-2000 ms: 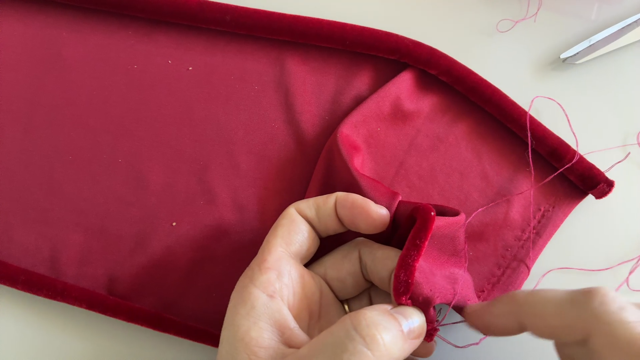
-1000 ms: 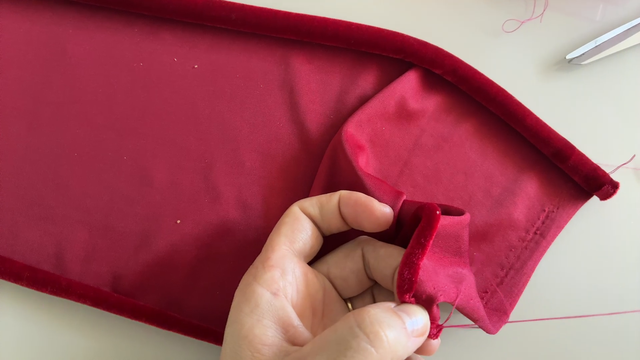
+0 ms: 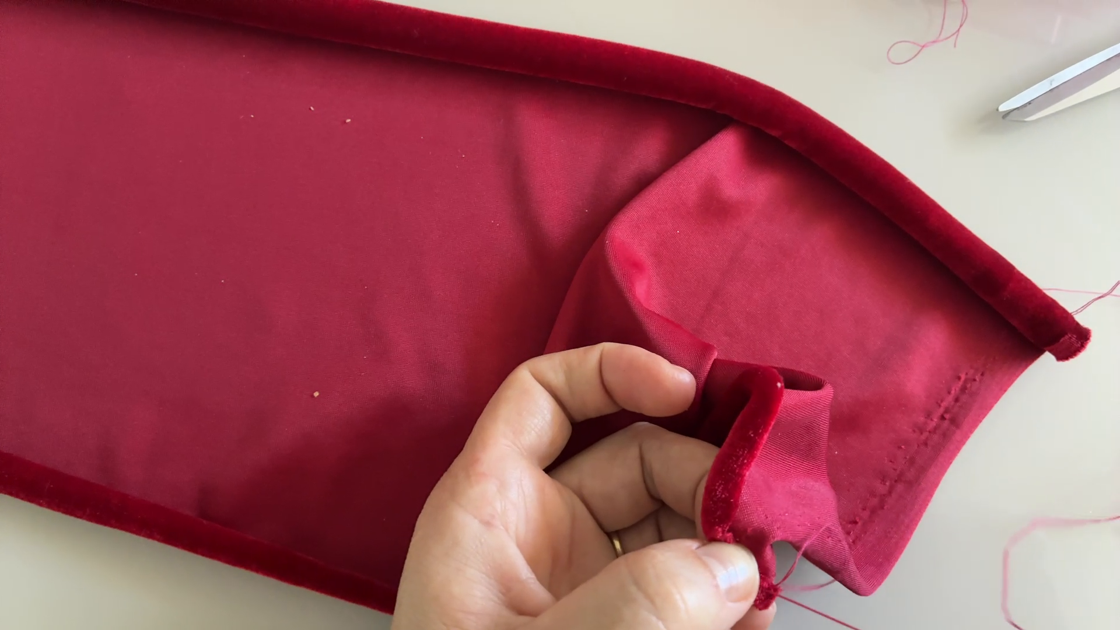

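Note:
A large piece of red velvet fabric (image 3: 350, 236) lies with its smooth reverse side up and its velvet edges rolled over. My left hand (image 3: 577, 507), with a ring on one finger, comes in from the bottom and pinches the fabric's folded lower corner (image 3: 744, 464) between thumb and fingers. A pink thread (image 3: 814, 610) runs from that pinched corner down and to the right, with a small loop beside the thumb. A line of stitches (image 3: 914, 451) crosses the fabric near its right end. My right hand is out of view.
The tips of metal scissors (image 3: 1054, 87) lie on the pale tabletop (image 3: 989, 166) at the upper right. A loose curl of pink thread (image 3: 927, 39) is at the top, and another thread (image 3: 1006, 560) loops at the lower right. Tiny specks dot the fabric.
My right hand, seen beside the pinched corner two seconds ago, has left the view. The thread was pulled straight to the right a second ago and now slants downward. My left hand keeps its hold.

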